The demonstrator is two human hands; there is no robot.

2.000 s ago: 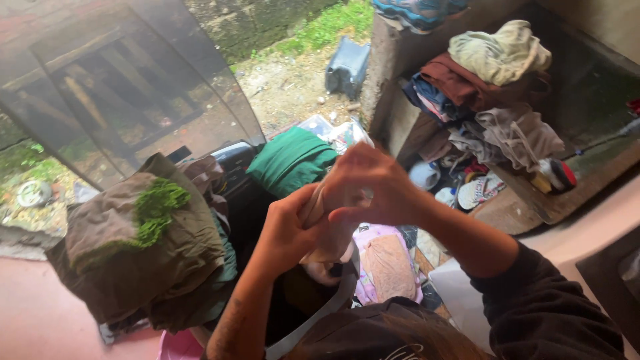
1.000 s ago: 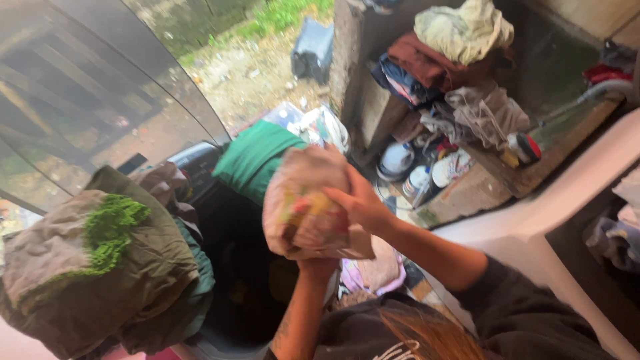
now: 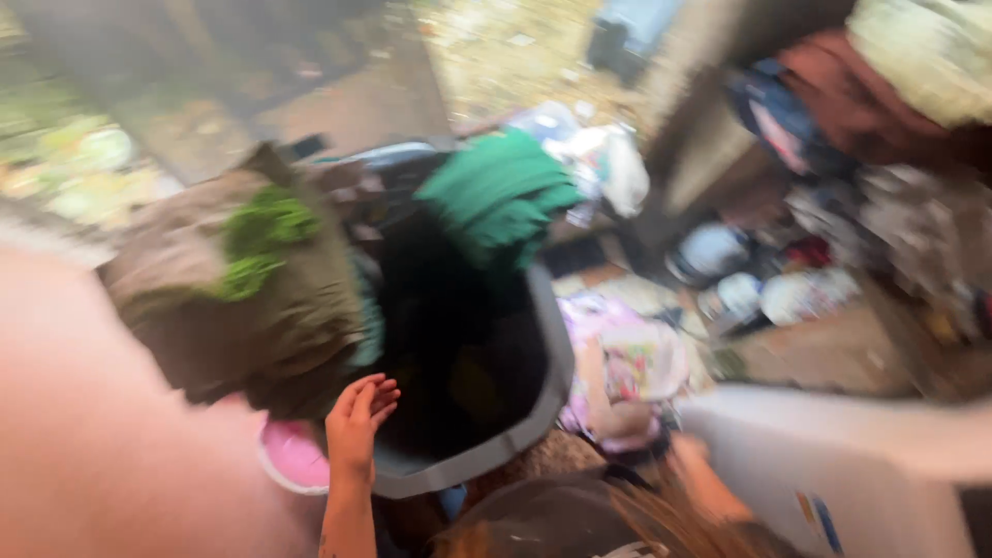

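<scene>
My left hand (image 3: 362,411) is raised over the near left rim of a dark washing tub (image 3: 554,333), fingers loosely apart with nothing in them. At the lower right my right hand (image 3: 686,453) is blurred beside a pile of lilac and pink cloth (image 3: 577,403); whether it touches or grips the pile cannot be told. A folded light cloth with a coloured print (image 3: 639,364) lies on that pile. Green cloth (image 3: 500,194) hangs over the tub's far rim. Left of the tub is a heap of brown and olive clothes (image 3: 232,325) with a bright green knotted piece (image 3: 267,236) on top.
A pink basin (image 3: 294,457) stands low beside the tub. White cloth or bags (image 3: 620,167) lie behind the green cloth. At right, reddish-brown (image 3: 852,93) and cream (image 3: 930,58) clothes are stacked above several containers (image 3: 709,252). A white surface (image 3: 806,449) is at the lower right.
The printed cloth, held in my hands one second ago, now lies on the lilac and pink pile. My hands have parted, the left over the tub's near side, the right beside the pile.
</scene>
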